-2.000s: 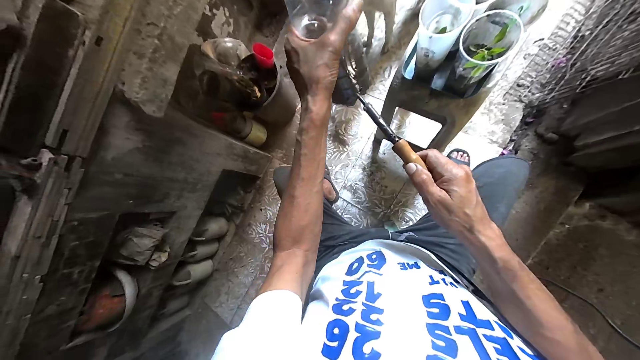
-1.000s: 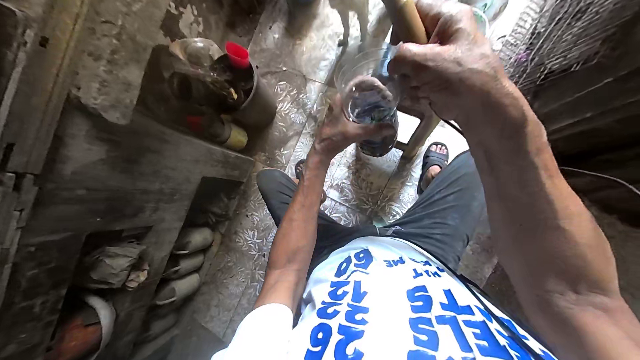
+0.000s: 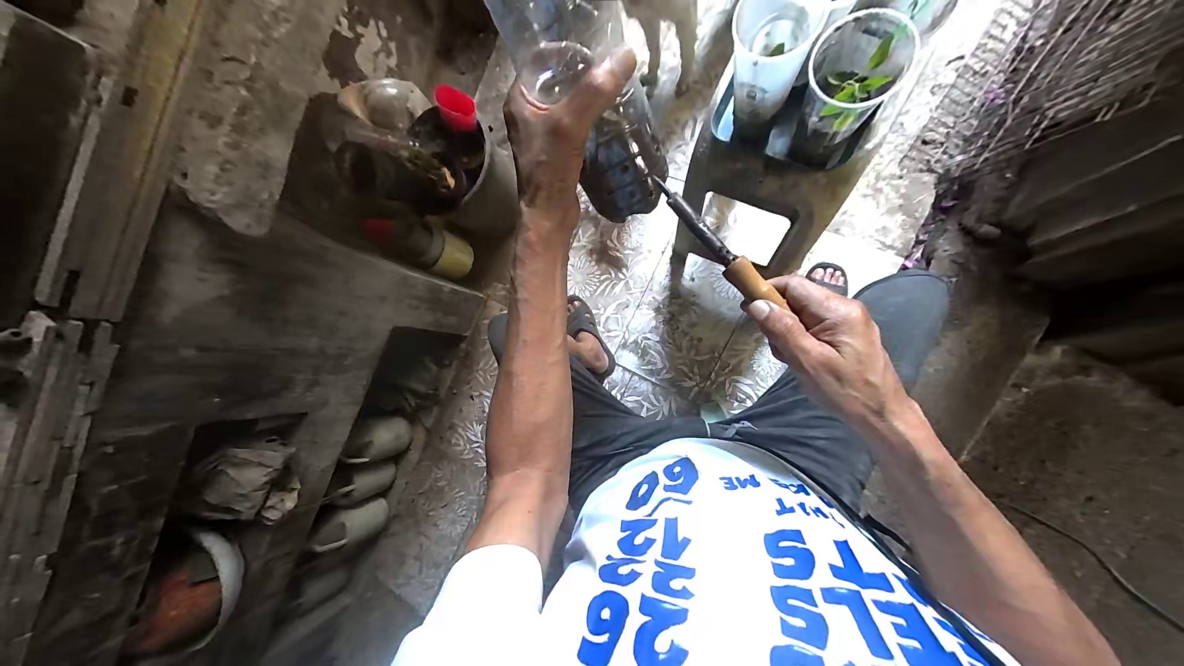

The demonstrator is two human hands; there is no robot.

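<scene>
My left hand (image 3: 560, 139) grips a clear plastic bottle (image 3: 624, 171) at the top of the view, thumb across its side; the dark, ribbed part of the bottle points down and right. In my right hand (image 3: 819, 324) is the wooden handle of a soldering iron or similar slim metal-shafted tool (image 3: 698, 227). Its tip is at the side of the bottle; whether it touches the plastic I cannot tell.
Plastic cups holding water and green cuttings (image 3: 856, 92) stand on a stool (image 3: 786, 171) ahead. At left, a ledge (image 3: 370, 277) carries a bucket, bottles and a red cap (image 3: 455, 108). An animal's pale legs (image 3: 671, 37) show beyond the bottle. A thin cable lies at lower right.
One second ago the bottle was upright between my hands, with my right hand raised near the top. Now the bottle is tilted and farther up, and my right hand is lower, with the tool's tip at its side.
</scene>
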